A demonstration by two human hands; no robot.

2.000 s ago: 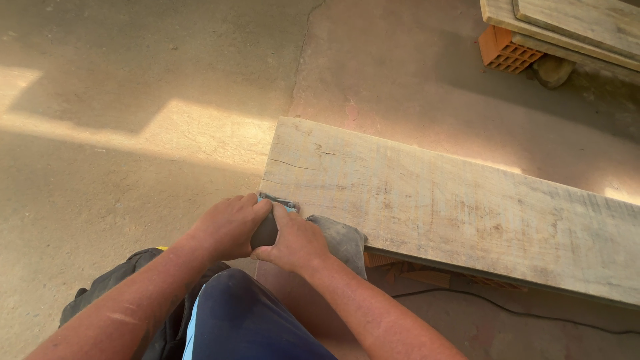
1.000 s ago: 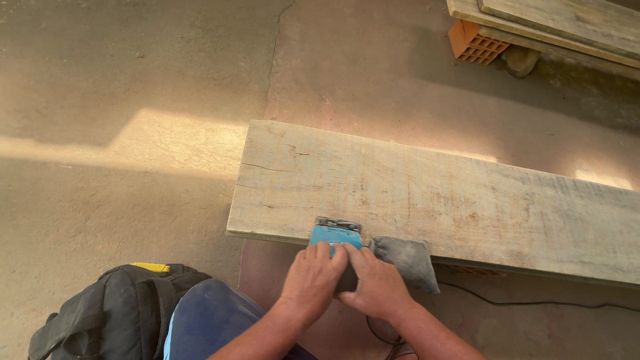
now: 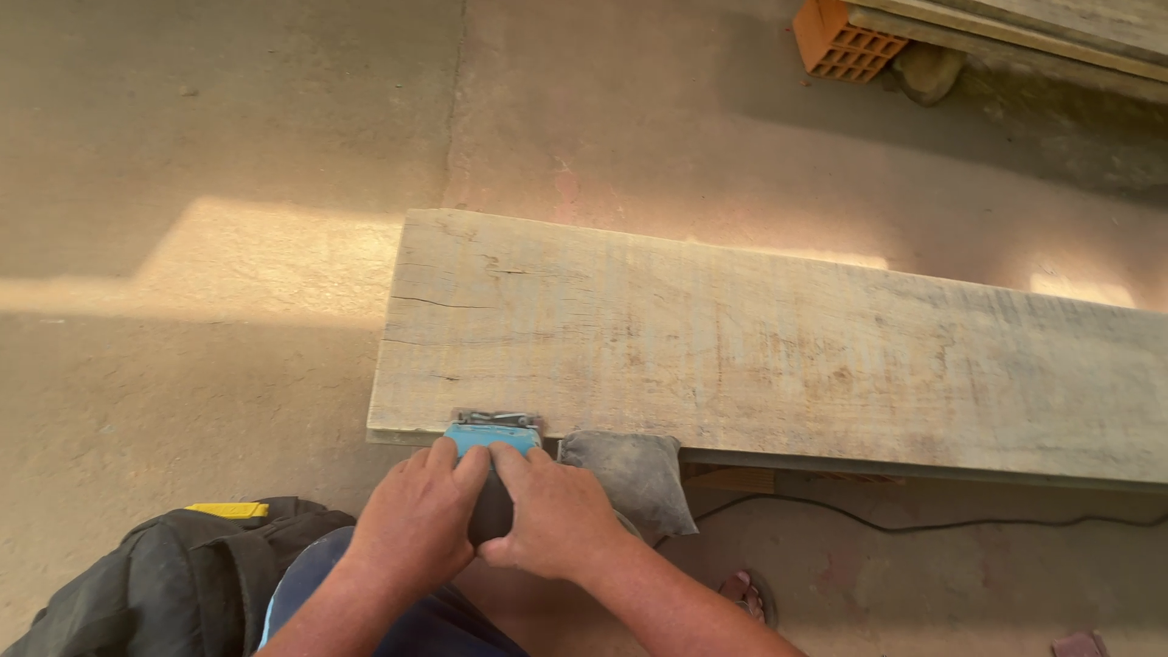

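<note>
A blue and black electric sander [image 3: 493, 440] is at the near edge of a wide wooden plank [image 3: 693, 338], close to the plank's left end. My left hand [image 3: 424, 511] grips the sander from the left and my right hand [image 3: 552, 511] grips it from the right, with the fingertips of both on its blue top. A grey dust bag [image 3: 630, 474] sticks out to the right of the sander, against the plank's edge. The sander's underside is hidden. Fine cracks mark the left end of the plank.
A black cable [image 3: 849, 522] runs along the floor below the plank. At lower left lies a black backpack [image 3: 155, 566] with a yellow item [image 3: 228, 510] on it. More boards [image 3: 1031, 41] rest on an orange hollow brick [image 3: 844, 41] at upper right. A sandalled foot [image 3: 744, 593] shows below.
Both hands and the sander have moved left along the plank's near edge since one second ago. Two seconds ago they were at its left corner. The grip looks the same.
</note>
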